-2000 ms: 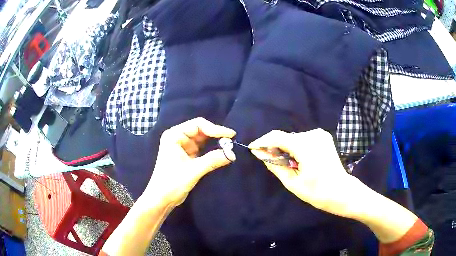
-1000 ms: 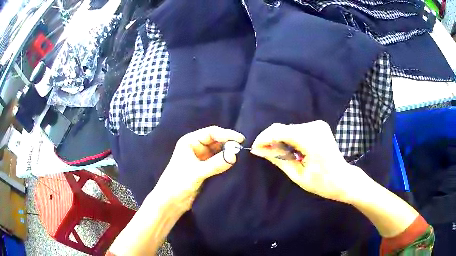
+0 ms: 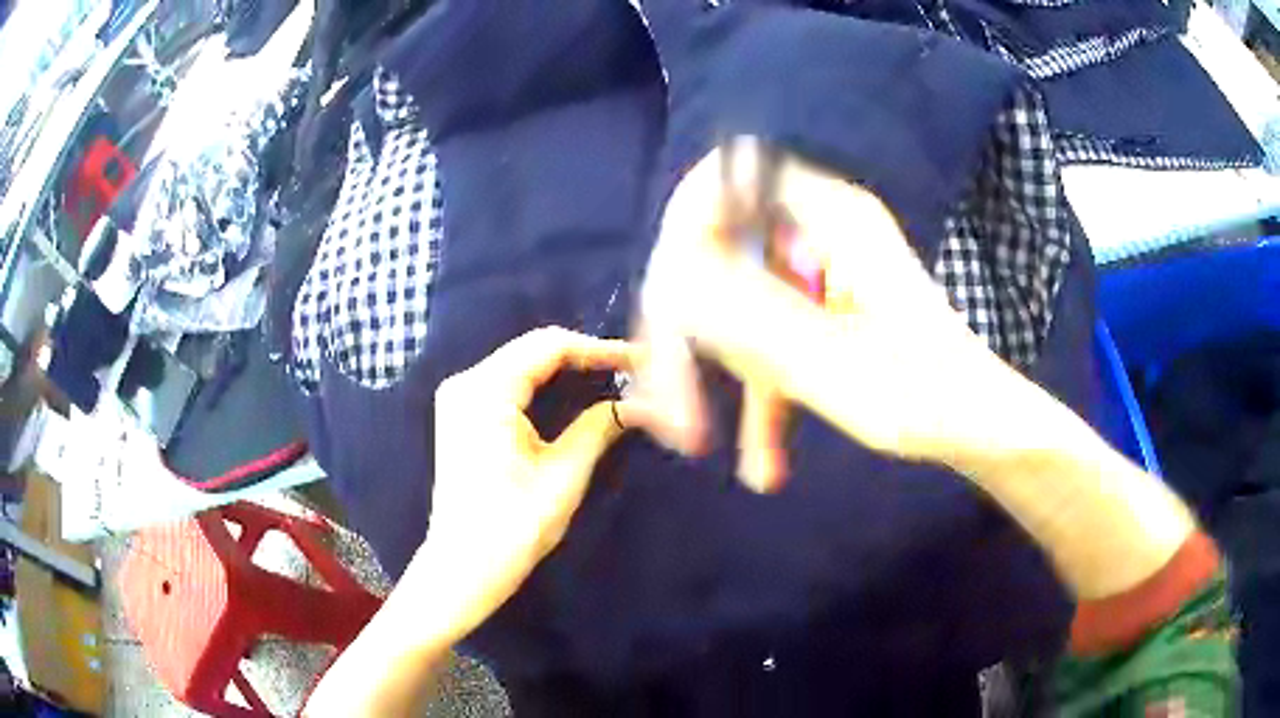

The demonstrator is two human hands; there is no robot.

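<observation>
The navy garment (image 3: 548, 183) with black-and-white checked lining (image 3: 372, 267) at its armholes fills the middle of the view. My left hand (image 3: 512, 449) pinches a small light button (image 3: 619, 382) between thumb and fingers over the garment, with a dark thread loop below it. My right hand (image 3: 814, 309) is blurred and crosses in front of the left fingertips. It holds thread snips (image 3: 800, 264), blurred with a pinkish-red part, in the palm. The needle cannot be made out.
A red plastic stool (image 3: 211, 603) stands at lower left. A crumpled clear plastic bag (image 3: 197, 232) and a dark cloth with red edge (image 3: 246, 435) lie at left. Stacked navy garments (image 3: 1144, 105) lie upper right, and a blue crate (image 3: 1193, 330) with dark cloth is at right.
My right hand has moved up and turned over, its fingers now overlapping the left fingertips. My left hand still pinches the button, slightly further left. The view has shifted a little.
</observation>
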